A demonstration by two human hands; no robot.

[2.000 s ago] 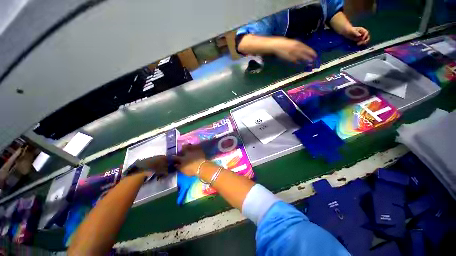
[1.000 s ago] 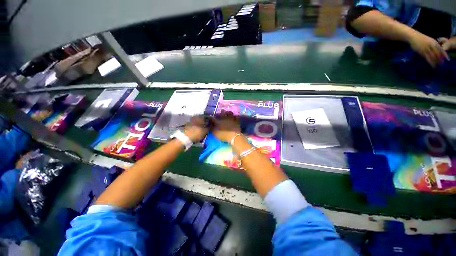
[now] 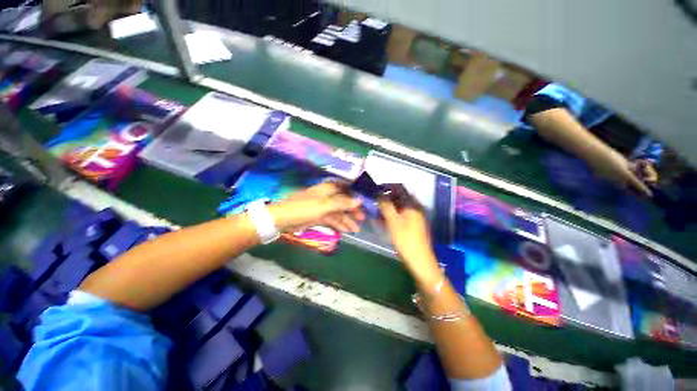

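Note:
An open pale grey box tray (image 3: 426, 179) with a dark blue side strip lies on the green belt. My left hand (image 3: 319, 208) and my right hand (image 3: 405, 221) meet over its left part, fingers bent around a small dark blue carton (image 3: 367, 185). The fingertips and carton are blurred, and its folds are partly hidden. A flat dark blue carton blank (image 3: 452, 266) lies at the tray's lower right, partly behind my right wrist. A bright printed cover (image 3: 316, 236) lies under and left of my left hand.
More open trays (image 3: 205, 137) and printed covers (image 3: 527, 286) line the belt (image 3: 164, 187) both ways. Loose dark blue cartons (image 3: 218, 355) are heaped on the near bench. A person's arm (image 3: 585, 141) is across the belt. A grey overhead shelf (image 3: 565, 38) and a metal post (image 3: 177, 38) are in view.
The camera view has tilted and shifted. Both hands have moved from the tray on the left to the tray on its right, where a small dark blue carton now shows between them.

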